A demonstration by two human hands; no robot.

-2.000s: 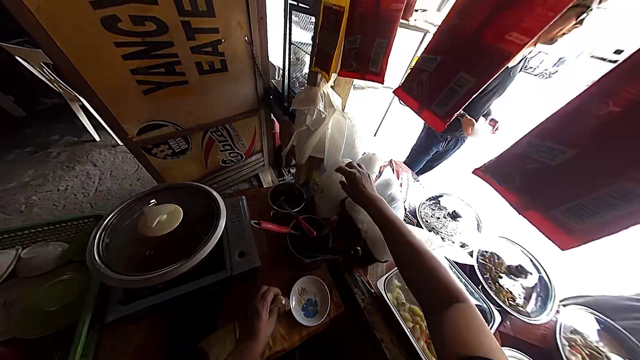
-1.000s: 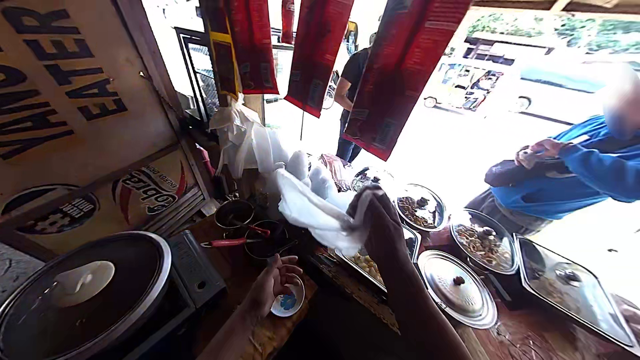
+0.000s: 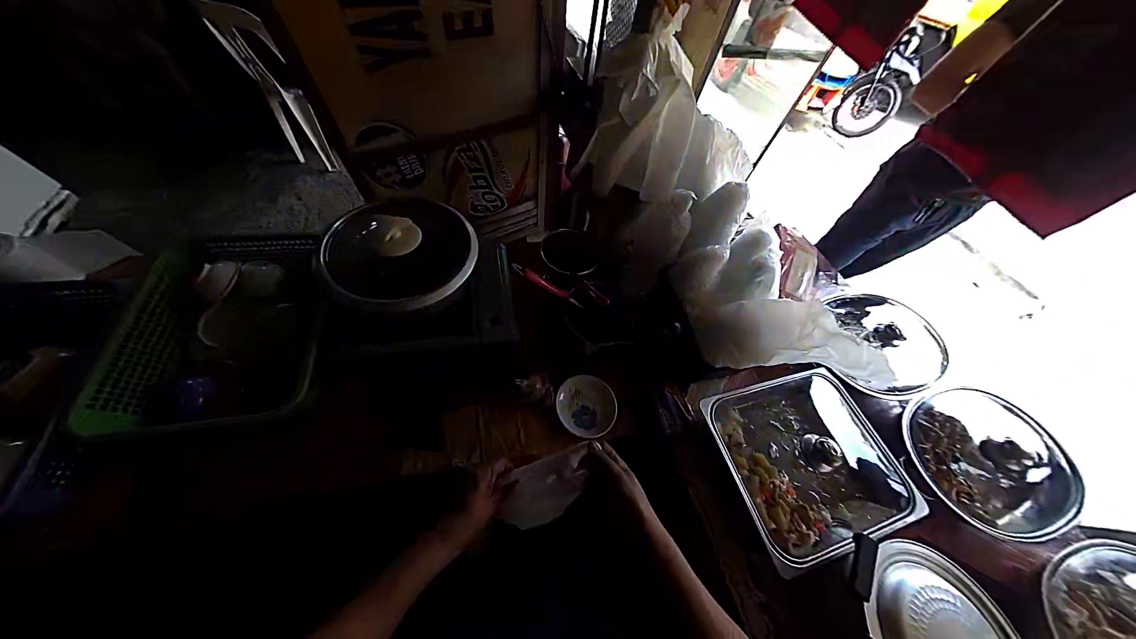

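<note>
A whitish plastic bag (image 3: 543, 490) is stretched between my two hands, low in the middle of the view. My left hand (image 3: 484, 497) grips its left edge, and my right hand (image 3: 614, 475) pinches its upper right corner. Just beyond my right hand stands a small white bowl with a blue pattern (image 3: 587, 406), on the dark wooden counter. More white plastic bags (image 3: 741, 266) hang and lie bunched past the bowl, toward the upper right. The image is dark around my hands, so the fingertips are hard to make out.
A pan with a glass lid (image 3: 397, 255) sits on a stove at the left, beside a green basket (image 3: 98, 404) of dishes. Red-handled utensils (image 3: 546, 284) rest in dark pots. A lidded rectangular food tray (image 3: 812, 470) and several round lidded dishes line the right. A person's legs (image 3: 905, 209) show outside.
My right hand has come back from the hanging bags toward my left, bringing a plastic bag. My left hand, empty one second ago, now holds it too. The view has swung left.
</note>
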